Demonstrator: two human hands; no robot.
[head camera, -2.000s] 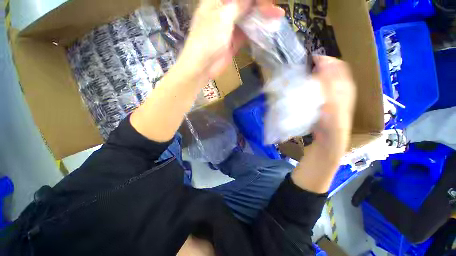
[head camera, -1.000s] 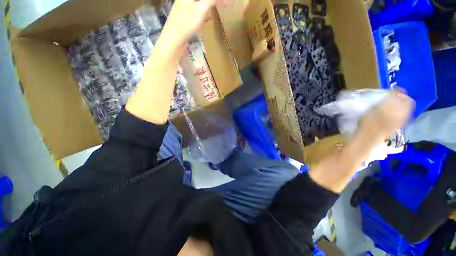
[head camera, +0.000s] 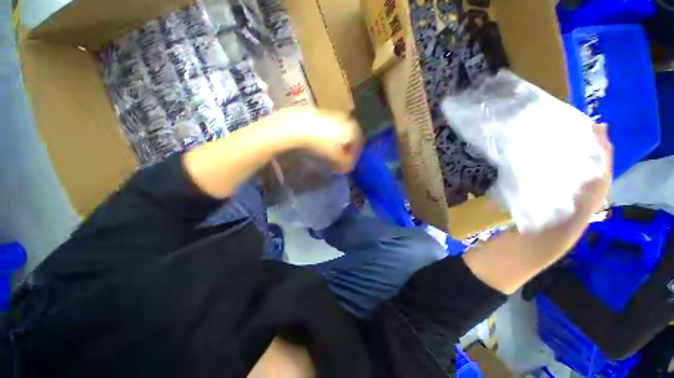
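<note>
My right hand (head camera: 596, 179) holds a wad of whitish clear poly bags (head camera: 543, 151) over the front of the right carton (head camera: 414, 140). The bags hide part of the loose black parts (head camera: 452, 70) in that carton. My left hand (head camera: 344, 140) is blurred, over the near right edge of the left carton (head camera: 66, 140); its fingers look curled, and whether it holds anything cannot be told. Rows of bagged parts (head camera: 196, 81) with shiny film fill the left carton.
A clear liner bag (head camera: 314, 196) hangs over my knees. A blue bin (head camera: 621, 96) with white pieces (head camera: 593, 70) stands at the far right. Another blue bin (head camera: 383, 177) is between the cartons. A person's dark sleeve (head camera: 598, 317) shows at the lower right, by blue plastic (head camera: 621, 247).
My left hand has come back toward me from the top of the left carton. The bag wad in my right hand moved right from between my hands and now spreads wider over the right carton.
</note>
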